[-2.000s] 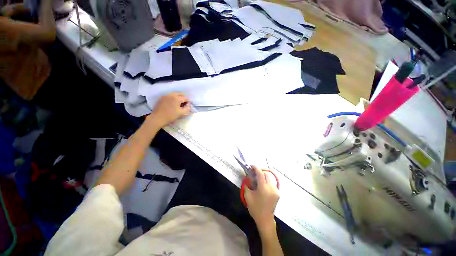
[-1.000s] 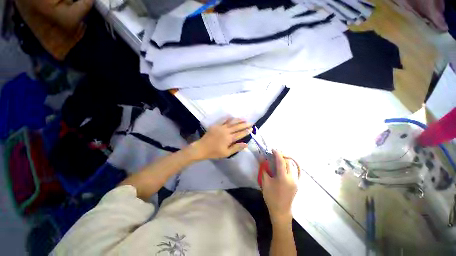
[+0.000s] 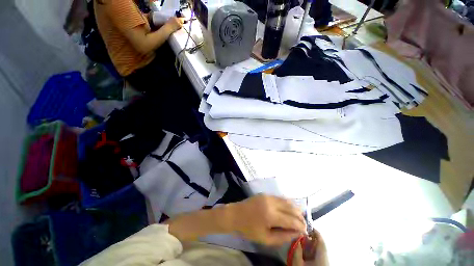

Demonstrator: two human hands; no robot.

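A pale panel with a narrow black strip [image 3: 332, 204] lies at the table's front edge, part of it hanging toward my lap. My left hand [image 3: 267, 219] is on it, blurred, fingers bent at its edge; the cloth under the fingers is mostly hidden. My right hand [image 3: 312, 252], cut off by the bottom edge, holds the scissors [image 3: 297, 249] by the red-orange loops. The blades point up beside my left fingertips, at the panel. Whether the blades are closed is not clear.
Stacked pale panels with black bands [image 3: 312, 111] and a black panel [image 3: 416, 148] lie farther back. The sewing machine [image 3: 410, 244] is blurred at lower right. Blue [image 3: 60, 98] and red-green baskets [image 3: 54, 161] stand at left, beside piled fabric [image 3: 182, 171]. A person in orange [image 3: 122, 31] works behind.
The view has shifted, so the stack sits lower and the neighbouring person shows more. Both hands now appear lower in the picture, with the panel and scissors still between them.
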